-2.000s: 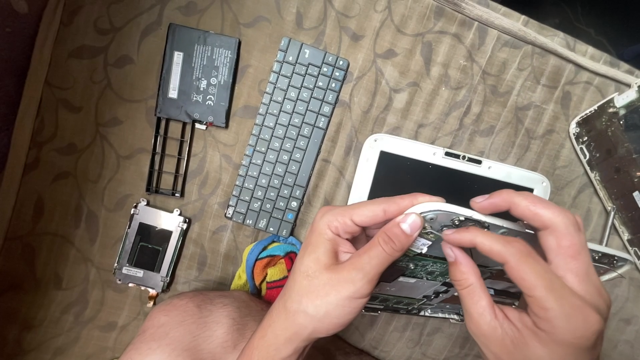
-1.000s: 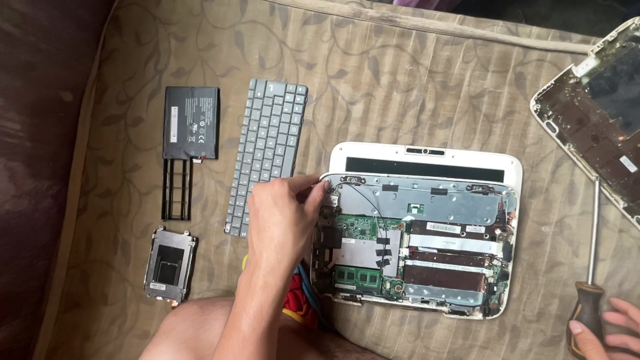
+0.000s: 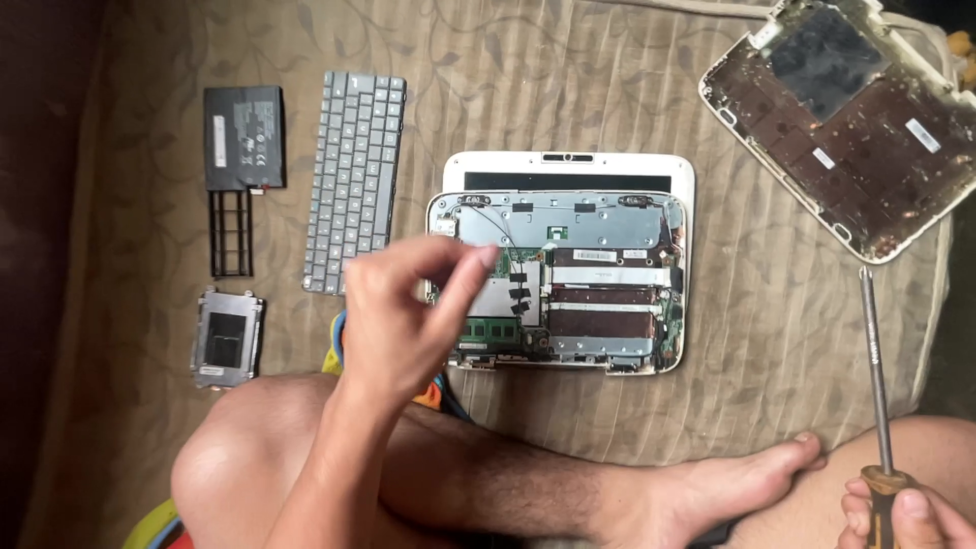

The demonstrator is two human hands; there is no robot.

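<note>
An opened small laptop (image 3: 602, 221) lies on the patterned fabric, its circuit board, memory module (image 3: 488, 331) and flat cables exposed, with the white-framed screen (image 3: 568, 171) behind. My left hand (image 3: 415, 305) hovers over the laptop's left side, thumb and index fingertip close together; whether something small is between them cannot be told. Low at the right edge, my right hand (image 3: 907, 515) grips the handle of a screwdriver (image 3: 877, 366). The shaft points up, its tip just below the corner of the removed laptop cover (image 3: 846, 137).
Left of the laptop lie a detached keyboard (image 3: 354, 179), a battery pack (image 3: 244, 137) with a black plastic frame (image 3: 230, 232), and a drive in a metal bracket (image 3: 226, 339). The person's bare foot (image 3: 747, 484) and legs are in front of the laptop.
Both hands were at a part over the laptop two seconds ago. The right hand has since gone to the far right and taken hold of the screwdriver. The left hand has lifted from the laptop's upper left corner.
</note>
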